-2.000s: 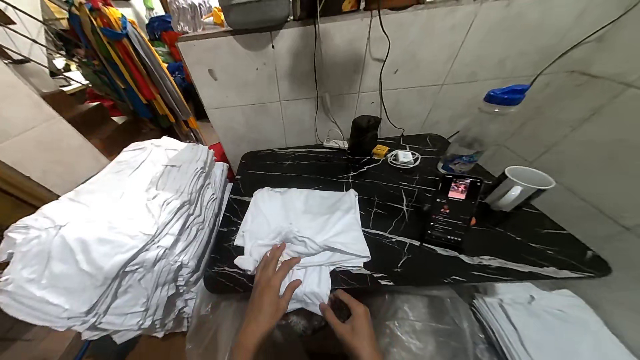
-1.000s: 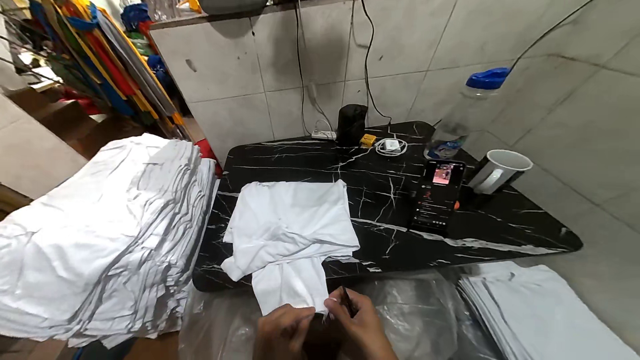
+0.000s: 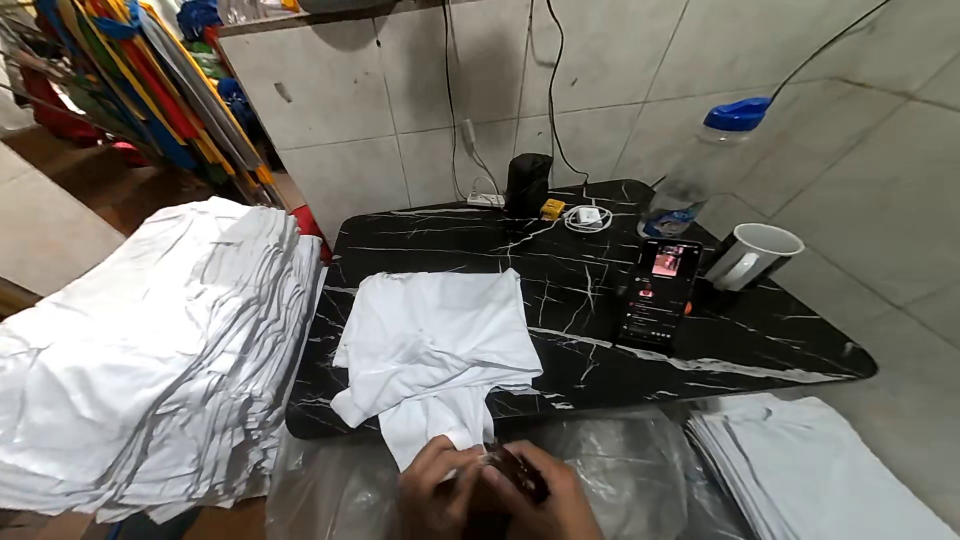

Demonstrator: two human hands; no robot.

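Note:
A white cloth garment lies folded on the black marble-patterned table, one part hanging over the front edge. The fingers of my left hand pinch the lower end of that hanging part. Close beside it, my right hand holds a small dark brown tool against the cloth's edge; its exact kind cannot be told. The fingertips of both hands nearly meet, and the fingers partly hide the tool and the cloth between them.
A tall stack of white cloths stands left, a smaller stack lower right. Clear plastic lies below the table edge. On the table are a phone, a mug, a bottle, a white charger and a black object.
My left hand has left the top of the garment and moved down to its hanging end. That end now hangs further over the table's edge. The dark tool shows in my right hand.

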